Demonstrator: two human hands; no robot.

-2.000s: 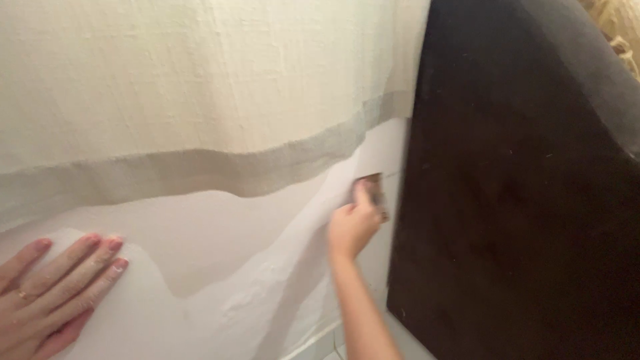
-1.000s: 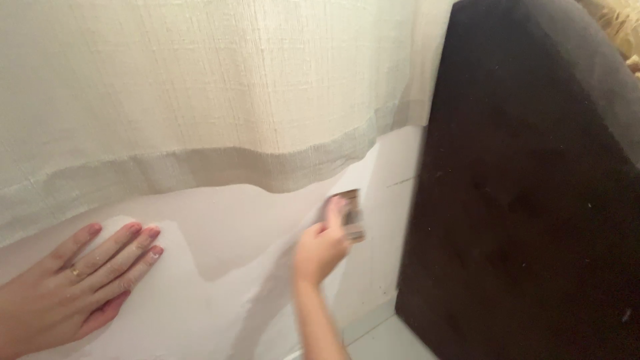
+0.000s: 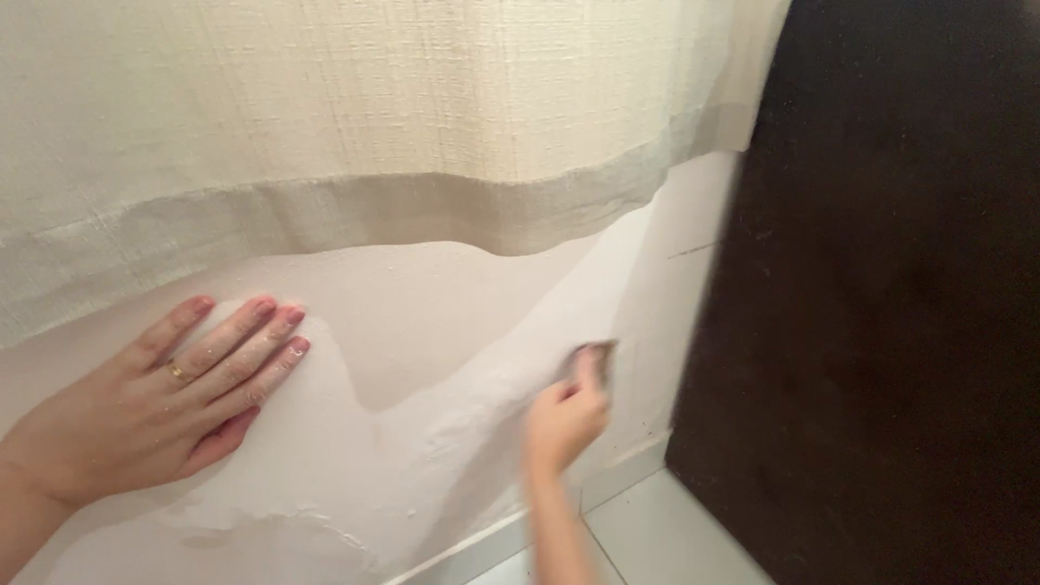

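Observation:
My left hand (image 3: pixel 179 390) lies flat against the white wall (image 3: pixel 431 325) at the left, fingers slightly apart, a ring on one finger and white dust on the skin. My right hand (image 3: pixel 569 414), blurred, grips a small flat brown piece (image 3: pixel 603 357) and has it at the wall right of centre; whether it is sandpaper or a sanding block I cannot tell. Between the hands the wall shows smooth patches, rough raised spots and flaking near the bottom. A cream curtain (image 3: pixel 390 97) with a grey-beige hem hangs just above both hands.
A large dark brown panel (image 3: pixel 877 284), apparently a furniture side, stands close to the wall on the right. Below run a pale baseboard (image 3: pixel 621 479) and light floor tiles (image 3: pixel 666 536). A thin dark mark is on the wall beside the panel.
My right hand has moved lower on the wall with the brown piece still in its grip. My left hand stays flat on the wall. The view has shifted somewhat.

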